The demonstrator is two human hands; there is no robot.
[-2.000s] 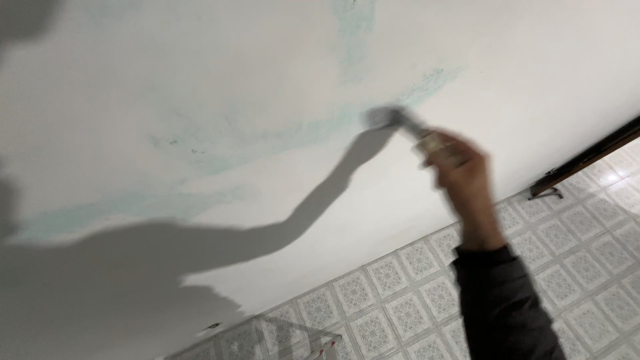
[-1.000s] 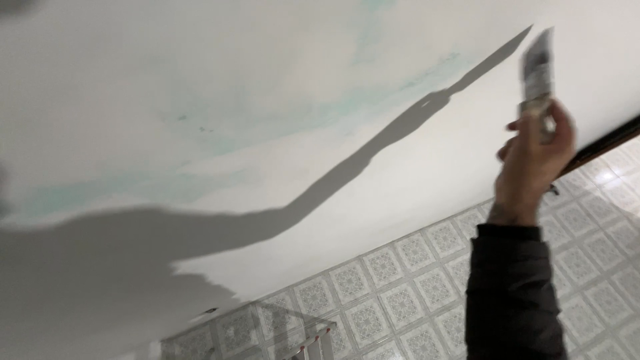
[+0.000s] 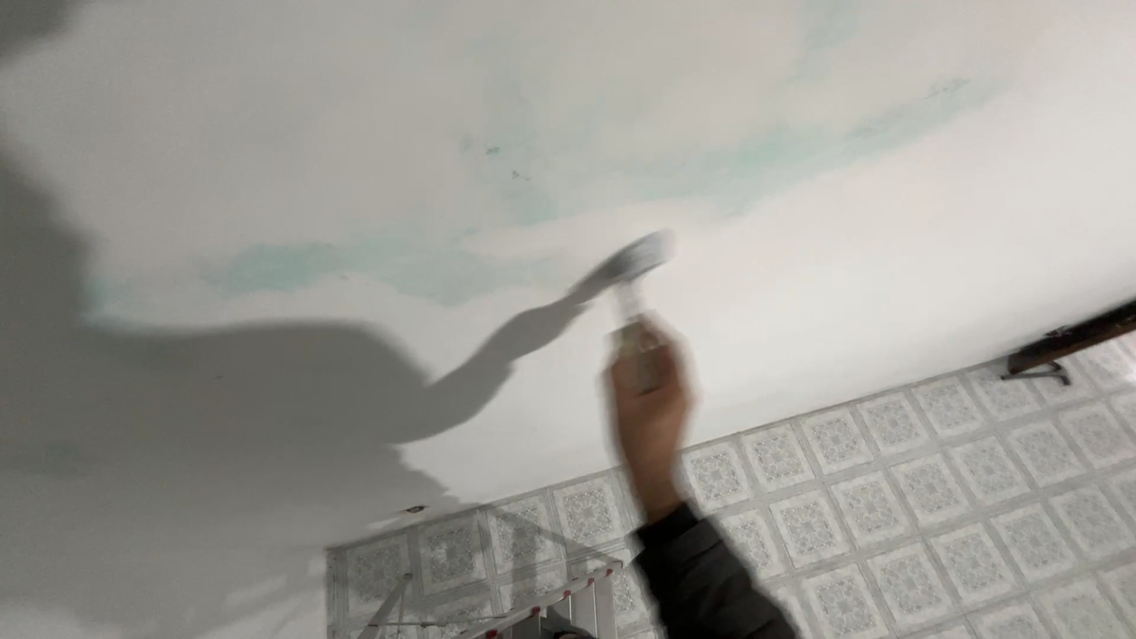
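My right hand [image 3: 650,382], in a dark sleeve, grips the handle of a paintbrush [image 3: 641,257], its bristle end blurred by motion. The bristles are at or close to the white wall [image 3: 852,266]; whether they touch it I cannot tell. Pale green patches [image 3: 763,164] and a few small dark marks run across the wall above the brush. The shadow of my arm and body falls on the wall to the left and meets the brush near its tip. My left hand is out of view.
Below the wall lies a floor of patterned grey tiles [image 3: 834,524]. A ladder with red-tipped parts [image 3: 577,590] stands at the bottom centre. At the right edge, a dark long object [image 3: 1078,342] with a metal foot rests along the wall's base.
My right hand has swung with the brush, first up and to the right, then back left and lower on the wall. The brush stays in its grip.
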